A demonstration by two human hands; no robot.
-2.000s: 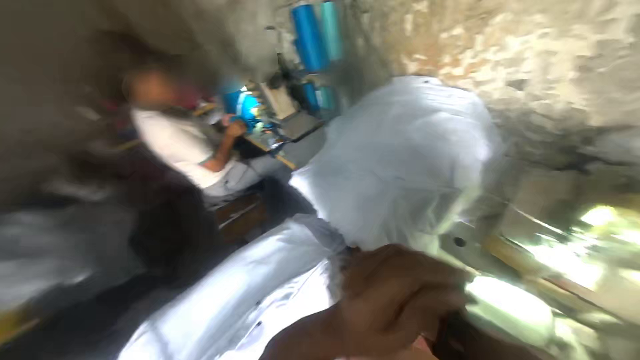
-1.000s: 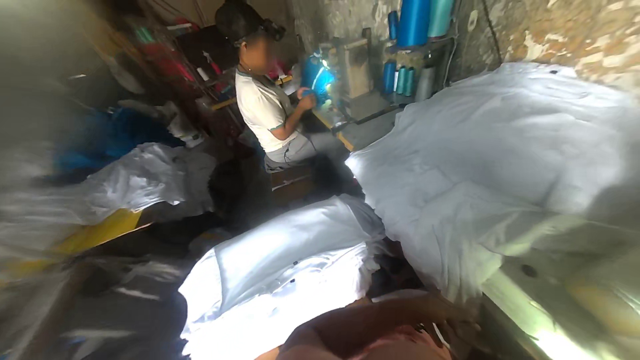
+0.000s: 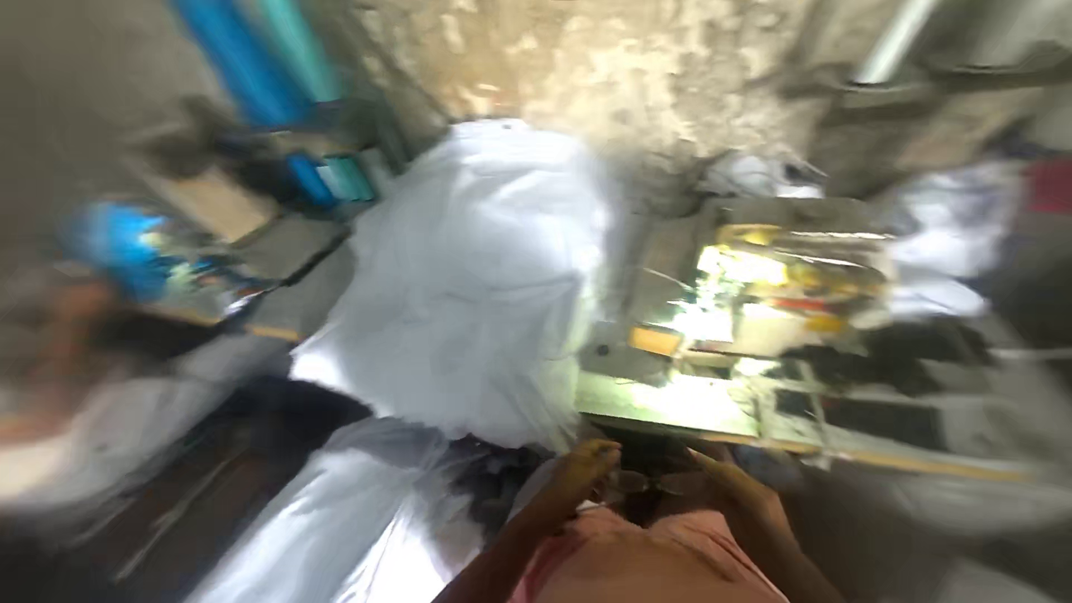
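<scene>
My left hand [image 3: 586, 471] is low in front of my body, fingers curled, just below the near edge of a big pile of white cloth [image 3: 477, 285]. Across from it, my right hand [image 3: 724, 479] is by the front edge of a lit work table [image 3: 670, 400]. Between the hands are thin rounded outlines, too blurred to name. Blur also hides whether either hand grips anything. A second heap of white cloth [image 3: 335, 511] lies at the lower left. On the table stands what looks like a sewing machine [image 3: 796, 276] under a bright light.
A co-worker's blurred arm [image 3: 79, 335] is at the far left, beside another work table [image 3: 301, 289] with a bright blue thing [image 3: 126, 243]. Blue thread cones [image 3: 243, 63] stand behind. A rough wall [image 3: 569, 67] closes the back; more white cloth [image 3: 946, 234] lies at the right.
The view has swung to the right, bringing in the lit table. Both my hands now show apart, low in front of my body; one second ago an arm crossed the bottom of the view.
</scene>
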